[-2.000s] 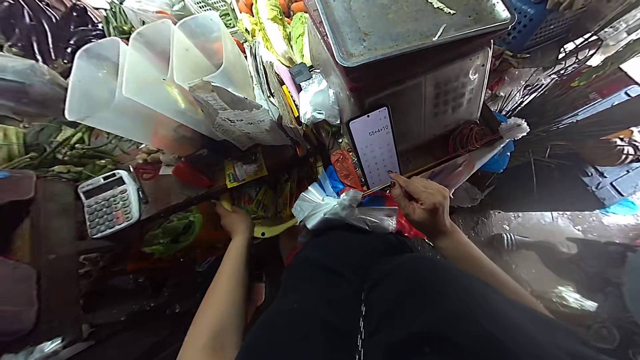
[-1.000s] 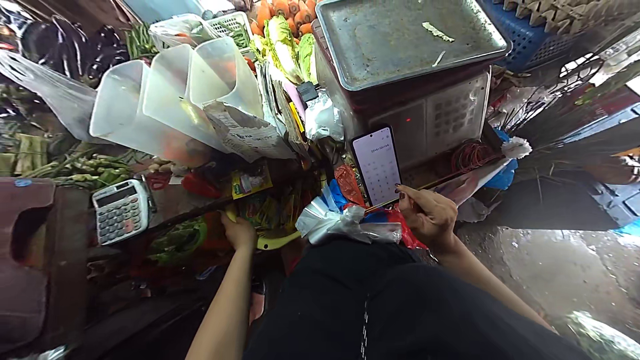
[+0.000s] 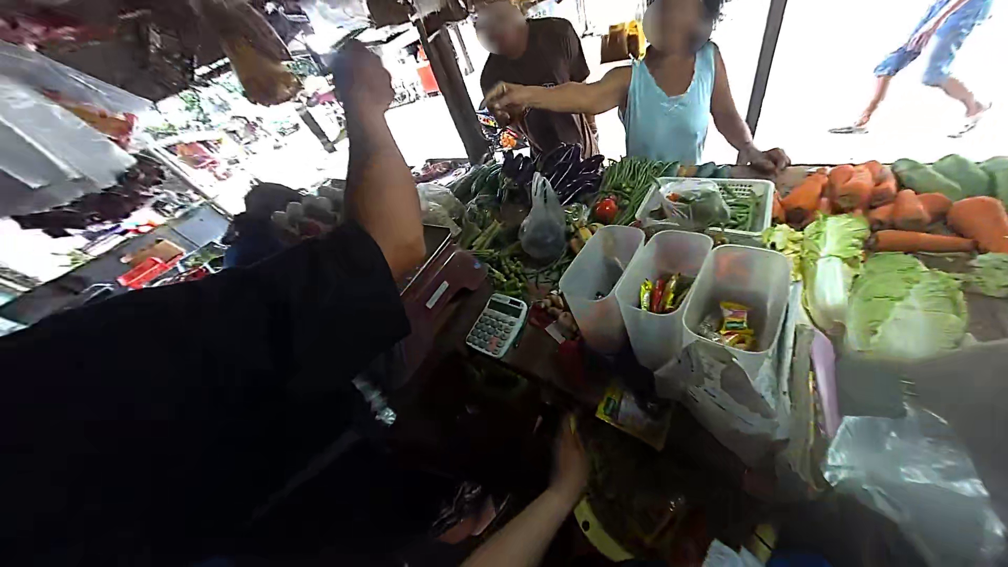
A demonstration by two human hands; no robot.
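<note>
My left hand (image 3: 568,461) is low in the middle, blurred, beside a dark recess under the counter. A yellow curved thing (image 3: 597,531) lies just below it; whether my fingers hold anything cannot be told. My right hand is out of view. A white calculator (image 3: 497,325) lies on the dark counter above my left hand. To its right stand three translucent plastic bins (image 3: 736,299), two with small colourful packets inside. A yellow-edged packet (image 3: 634,416) lies below the bins. A clear plastic bag (image 3: 913,480) is at the lower right.
Another person's black-sleeved arm (image 3: 386,181) rises at left. Across the stall stand two people, one in a light blue top (image 3: 669,106) with an arm stretched out. Between lie eggplants (image 3: 563,173), a white basket (image 3: 764,209), carrots (image 3: 906,201), cabbage (image 3: 906,307) and a hanging bag (image 3: 543,220).
The view has swung up and left. My right hand and the phone it was touching have left the picture. A black-sleeved arm and the people across the stall have come into view.
</note>
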